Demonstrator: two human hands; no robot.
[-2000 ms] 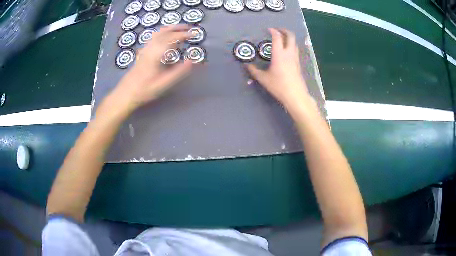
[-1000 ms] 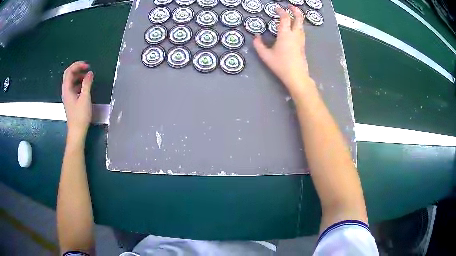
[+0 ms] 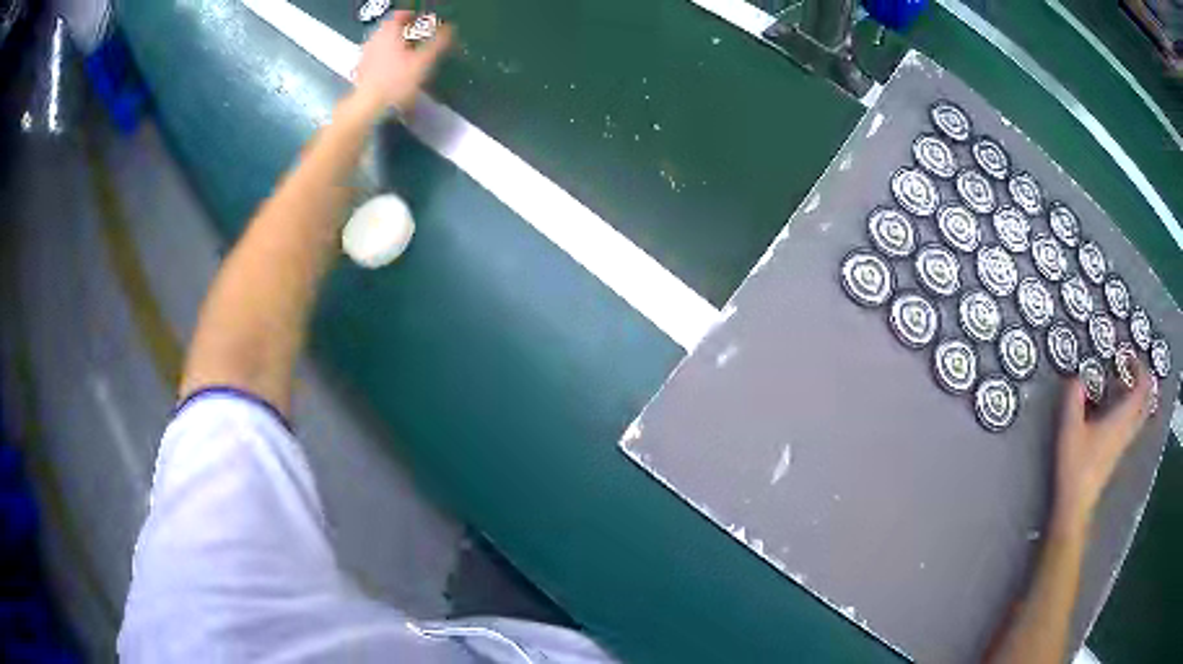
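Round parts (image 3: 996, 270) with silver rings and dark rims stand in close, slanting rows on the grey board (image 3: 778, 519). My right hand (image 3: 1103, 435) is over the row ends at the board's right side, thumb and fingers apart around parts there; whether it grips one is unclear. My left hand (image 3: 400, 65) reaches far out over the green belt at the top left. A round part (image 3: 420, 26) shows at its blurred fingers; whether it is gripped cannot be told. Another round part (image 3: 374, 9) lies just beyond, at the top edge.
A white disc (image 3: 379, 231) lies on the near green edge beside my left forearm. A white stripe (image 3: 558, 214) runs along the green surface to the board. A metal bracket (image 3: 828, 33) with a blue piece (image 3: 895, 11) stands by the board's far corner. Grey floor with yellow-brown lines shows left.
The view has turned left, so the board now appears at the right and tilted. My left hand has gone from beside the board to parts farther left. My right hand remains at the parts.
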